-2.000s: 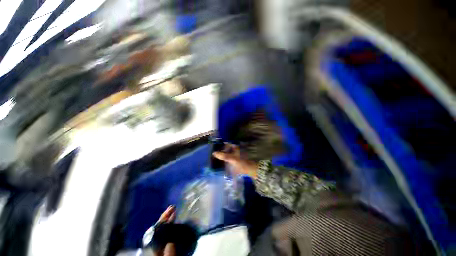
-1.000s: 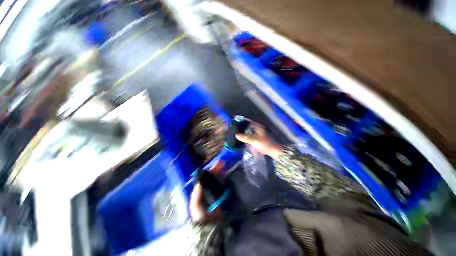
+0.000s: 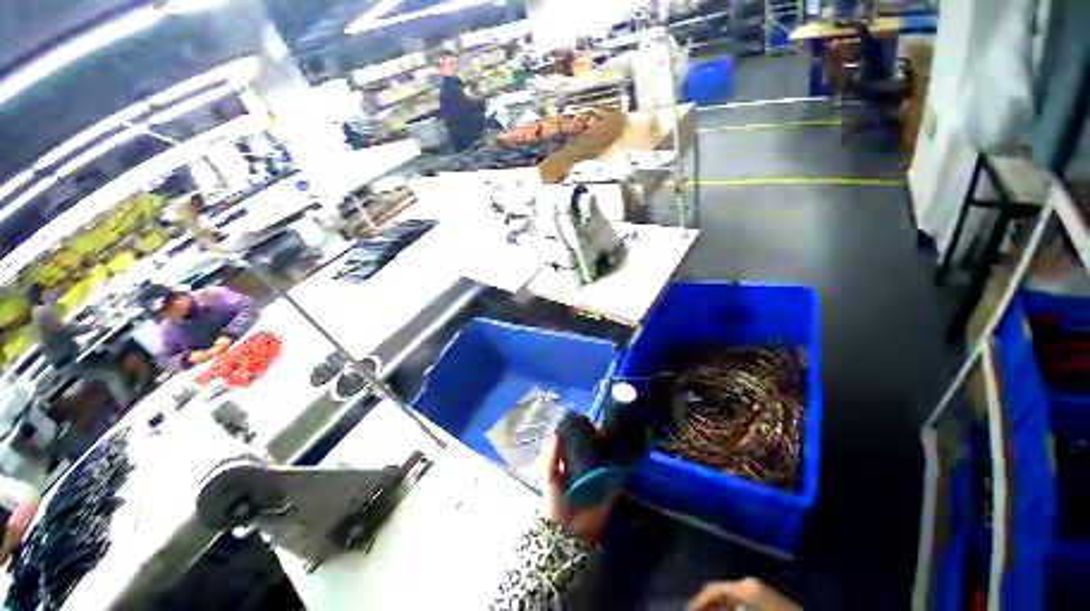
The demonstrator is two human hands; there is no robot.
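My left hand (image 3: 580,507) is shut on a dark thread spool (image 3: 581,444) with a teal rim, in front of the blue crates. A second dark spool (image 3: 626,418) with a pale round end stands against it, seemingly in the same hand; the grip on it is hidden. A thin thread line runs near its top. My right hand (image 3: 743,596) is at the bottom edge, mostly cut off; no spool shows in its visible part.
A blue crate (image 3: 807,418) holds tangled brown cord; another blue crate (image 3: 448,388) holds clear plastic. Sewing machine (image 3: 299,495) and white tables are left. Blue bins (image 3: 1052,418) in a rack are right. A person in purple (image 3: 203,322) sits far left.
The view has swung up, showing more of the workshop. Both spools are now together at my left hand. My right hand has dropped to the bottom edge, away from its spool.
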